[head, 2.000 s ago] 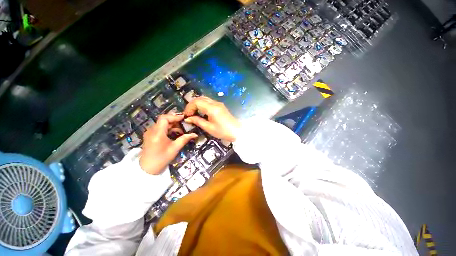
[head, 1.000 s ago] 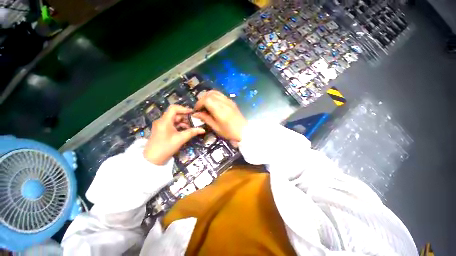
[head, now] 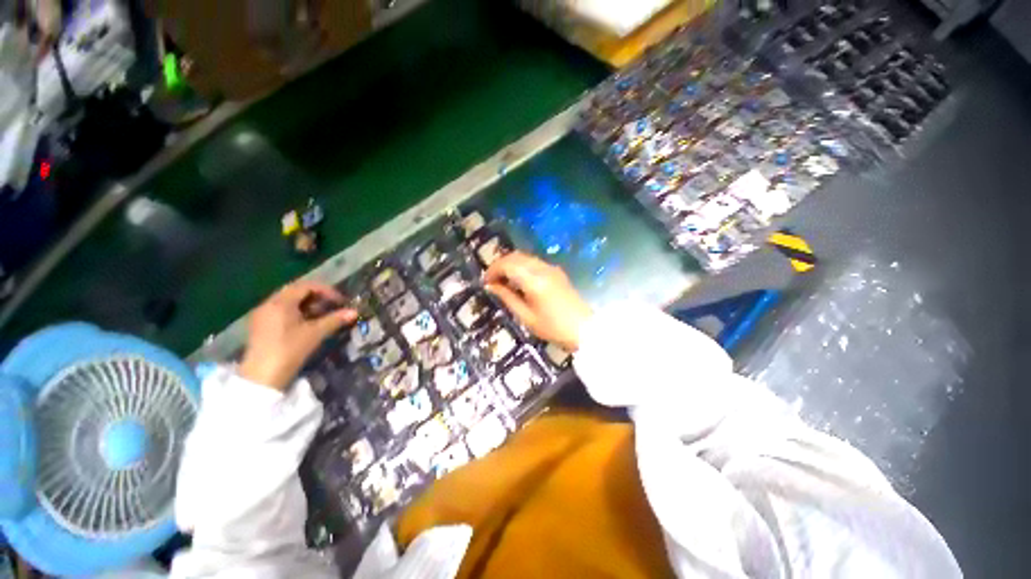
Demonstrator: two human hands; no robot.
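A clear blister tray of electronic modules (head: 435, 351) lies in front of my body, its square pockets showing pale and silver faces. My left hand (head: 288, 336) is at the tray's upper left edge, thumb and fingers curled close; a dark patch shows between them, too blurred to tell whether it is a module. My right hand (head: 543, 300) is over the tray's upper right part, with its fingertips near a pocket. Its fingers are bent together, and whether they pinch anything is hidden.
Blue film scraps (head: 556, 221) lie right of the tray. A green conveyor belt (head: 384, 136) runs beyond a pale rail, with a small yellow and black piece (head: 302, 226) on it. A blue fan (head: 102, 447) stands at left. Side trays (head: 724, 147) and clear plastic sheets (head: 865, 356) are at right.
My hands have moved apart from over the tray's middle, where they held a pale-faced module together. My left hand went left. More tray pockets are uncovered. The small piece on the belt has appeared.
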